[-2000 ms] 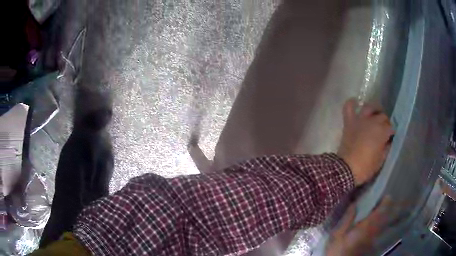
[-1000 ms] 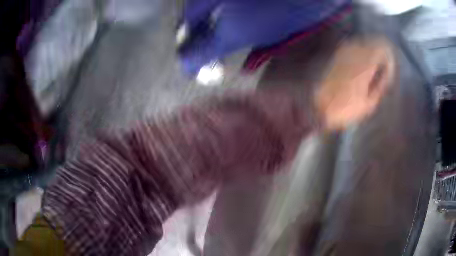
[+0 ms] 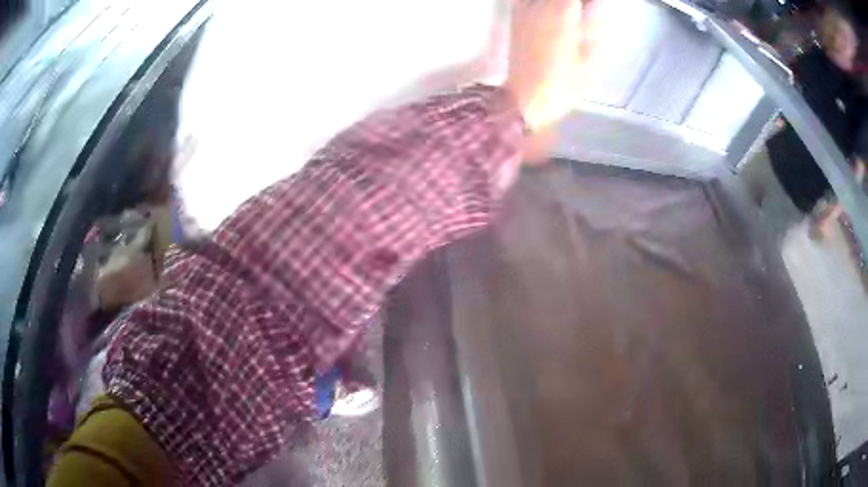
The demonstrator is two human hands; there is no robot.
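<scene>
My left hand [image 3: 552, 76] is at the top centre, overexposed and blurred, at the end of a checked red sleeve that enters from the lower left. It is beside the pale metal wall [image 3: 638, 138] of what looks like the sheet-metal housing. Its fingers are not clear, and I cannot tell whether it grips anything. Brown padding sheet [image 3: 657, 333], with creases near its top, lies below and right of the hand. My right hand is not in view.
A person in dark clothes [image 3: 818, 124] stands at the far right, beside the housing's edge. A glaring white surface [image 3: 314, 86] fills the upper left behind my sleeve. A blue and white shoe [image 3: 350, 399] shows on the speckled floor. A tan box-like object [image 3: 126, 271] is at left.
The view has swung from the floor to the brown padding and pale metal wall. My left hand has moved up in the picture. My right hand, seen at lower right two seconds ago, has left the view.
</scene>
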